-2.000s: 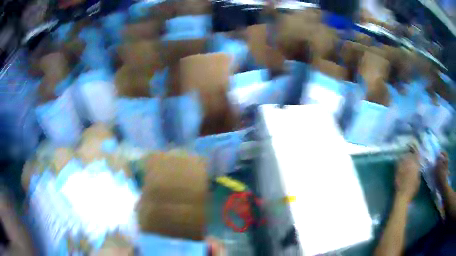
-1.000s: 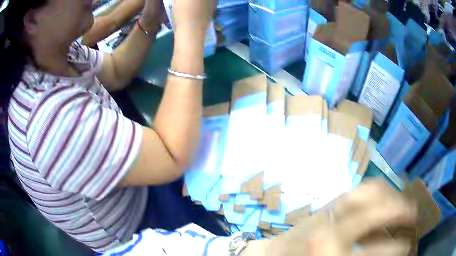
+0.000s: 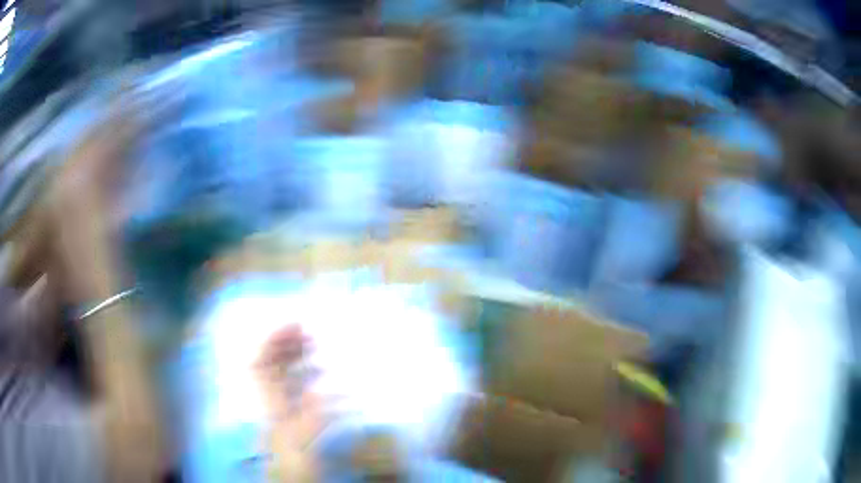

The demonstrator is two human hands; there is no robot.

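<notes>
The whole view is strongly blurred. Flat carton blanks (image 3: 378,330) form a glaring white and light-blue pile with brown flap ends. My left hand (image 3: 291,377) is a blurred shape over the pile's lower left part; its fingers and any hold cannot be made out. A brown open carton (image 3: 543,358) lies just right of the pile, its light-blue edge low in the picture. My right hand is not visible.
A neighbour's forearm (image 3: 109,330) with a thin bracelet is at the left. Light-blue open cartons (image 3: 529,226) stand in rows behind. At the right are a white case (image 3: 788,368), a yellow handle (image 3: 644,381) and a blurred red thing (image 3: 644,429).
The view has swung right from the striped-shirt neighbour, bringing the white case back in at the right. My left arm, which reached across the blanks, now shows as a smaller blurred hand over them.
</notes>
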